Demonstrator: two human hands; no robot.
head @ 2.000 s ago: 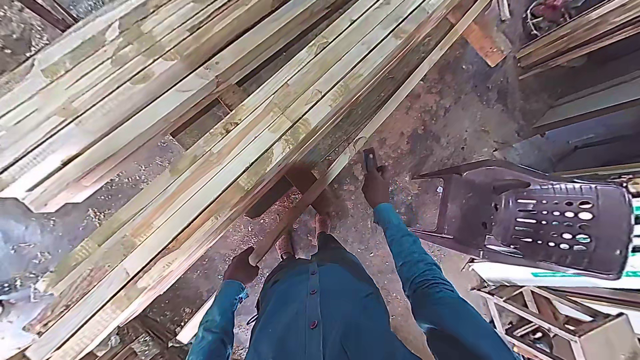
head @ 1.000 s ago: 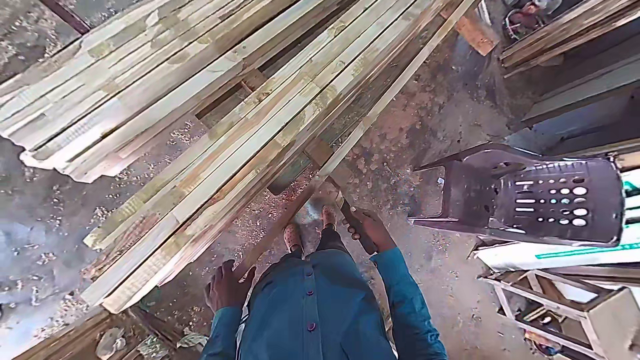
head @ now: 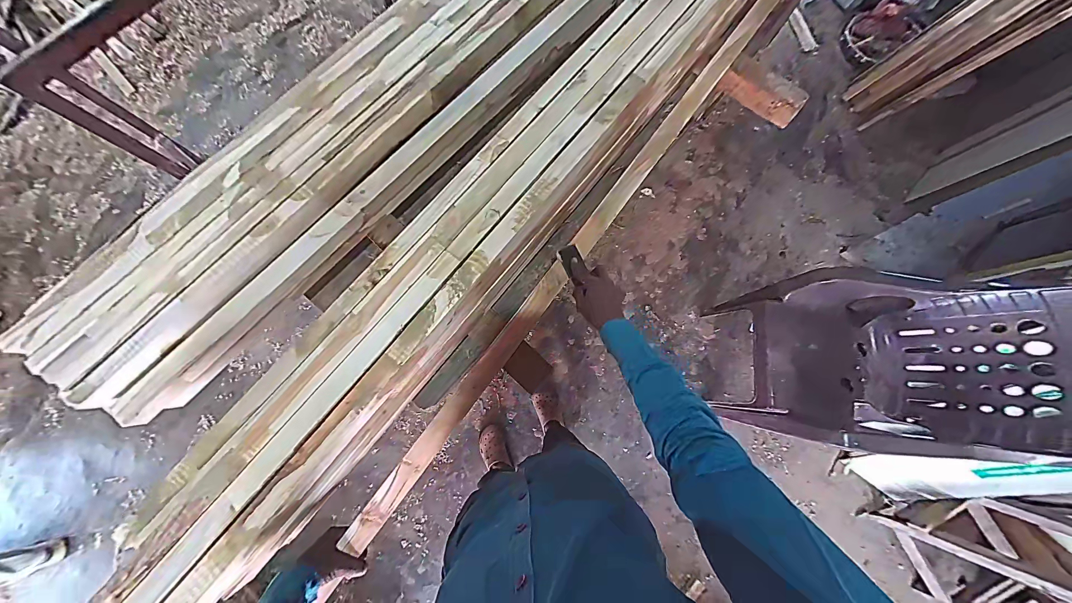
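Note:
My right hand (head: 598,295) is closed around a small dark block-like tool (head: 573,261), which rests on a long narrow wooden strip (head: 456,400). At the strip's near end, low in the head view, my left hand (head: 337,554) grips it. The strip slants up to the right alongside a stack of long planks (head: 368,368). Under the stack, a short wooden crosspiece (head: 529,367) pokes out near my feet.
A second pile of planks (head: 251,226) lies to the left. On the right is a dark plastic chair (head: 804,360), tipped over, with a wooden frame (head: 971,536) below it. An orange-brown wood block (head: 764,94) juts out at the upper right. A metal frame (head: 100,117) stands upper left.
My right hand with the dark tool has moved up and away along the strip from near my body. The left hand is now lower and farther left, at the strip's near end.

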